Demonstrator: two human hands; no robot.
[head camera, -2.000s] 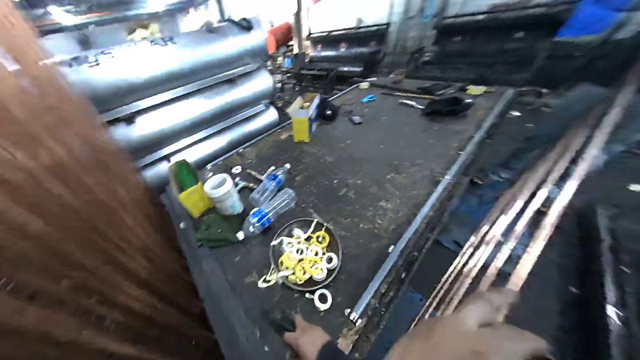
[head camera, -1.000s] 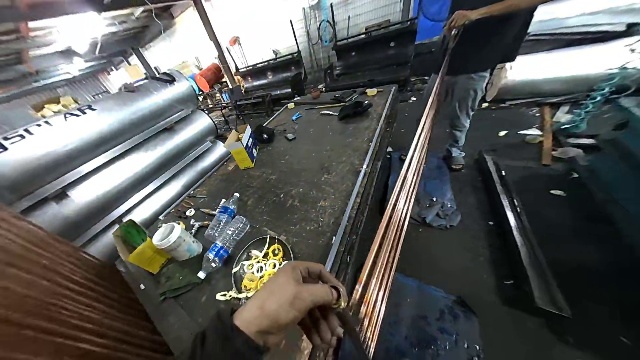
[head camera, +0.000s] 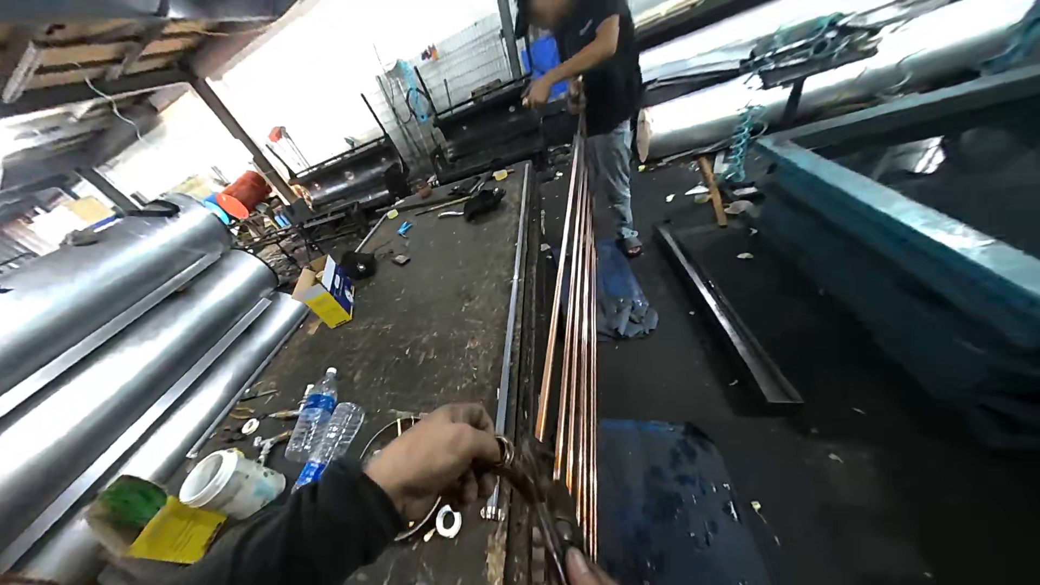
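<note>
A bundle of long copper tubes runs from the bottom centre to the far end, where a person in a dark shirt has hands at it. My left hand, in a black sleeve, comes from the lower left with its fingers closed on a shiny, ring-like end of a dark strip, beside the tubes. Of my right hand only the thumb side shows at the bottom edge, against the dark strip and the tubes; its grip is hidden. A round dish is partly behind my left hand, with a white ring next to it.
The dark worktable bears plastic bottles, a white tub and a yellow-blue box. Silvery cylinders line the left. A metal channel lies on the floor at right, near a blue-green tank edge.
The view has swung right and up. Two seconds ago my left hand was low by the dish and my right hand at the tubes; now my left hand is beside the tubes, on the dark strip.
</note>
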